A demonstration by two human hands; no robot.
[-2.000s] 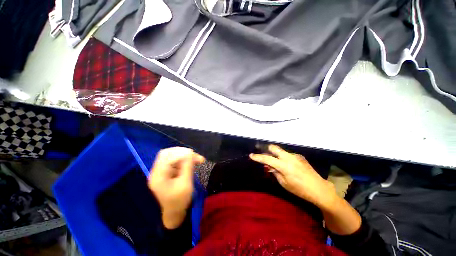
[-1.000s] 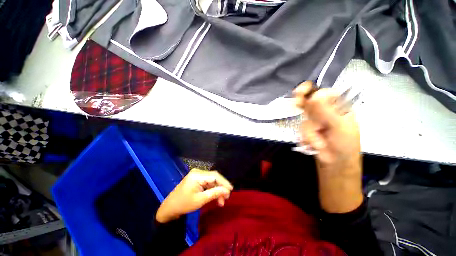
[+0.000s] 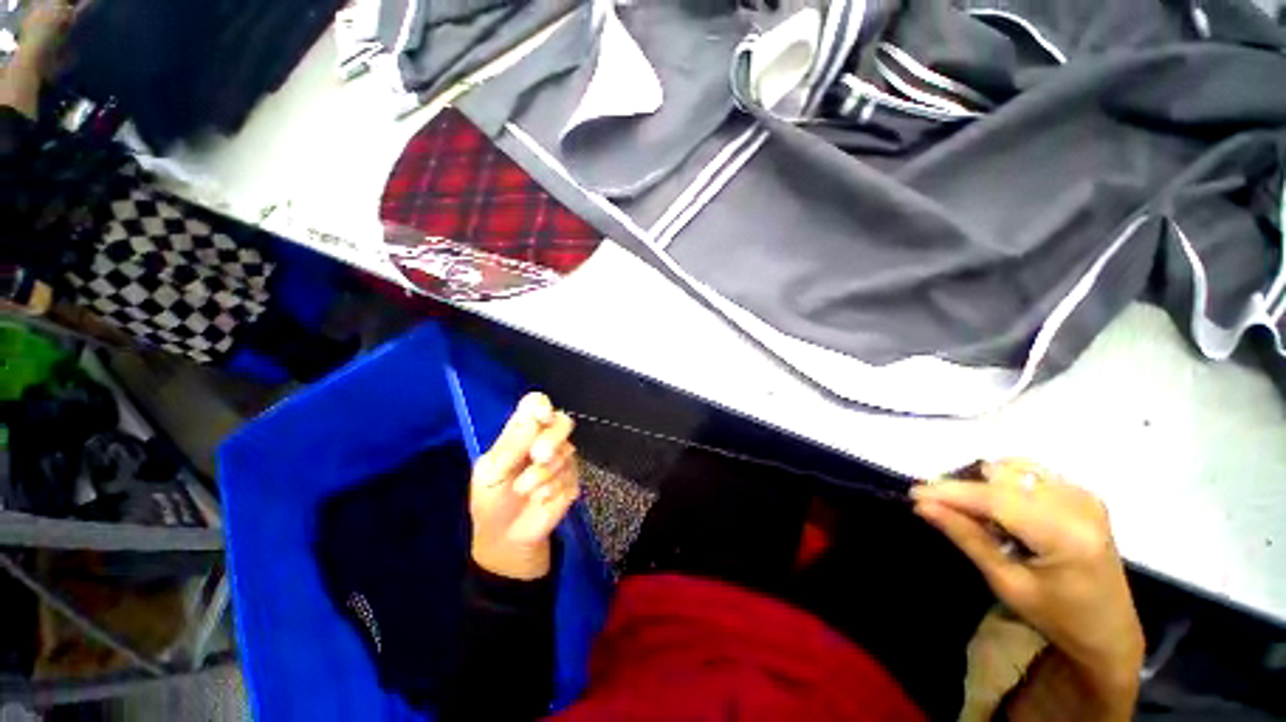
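A fine pale thread point(image 3: 733, 456) runs nearly straight between my two hands, below the table's front edge. My left hand point(image 3: 528, 487) pinches one end between thumb and fingers, above the blue crate's right side. My right hand point(image 3: 1037, 543) pinches the other end at its fingertips, near the table edge at the right. A needle cannot be made out. A dark object shows in my right palm, too unclear to name. The grey garment point(image 3: 903, 212) with white-edged borders lies on the table, untouched by either hand.
The white table point(image 3: 1171, 451) crosses the view. A red plaid round pad point(image 3: 487, 205) with clear plastic lies at its edge. A blue crate point(image 3: 268, 494) stands below left. Checkered cloth point(image 3: 176, 275) hangs beyond it. Another person's arm point(image 3: 26, 71) shows at the top left.
My right hand has come down from over the table to its front edge. My left hand has risen, and the thread is now stretched between them. The view has shifted, moving the table contents rightward.
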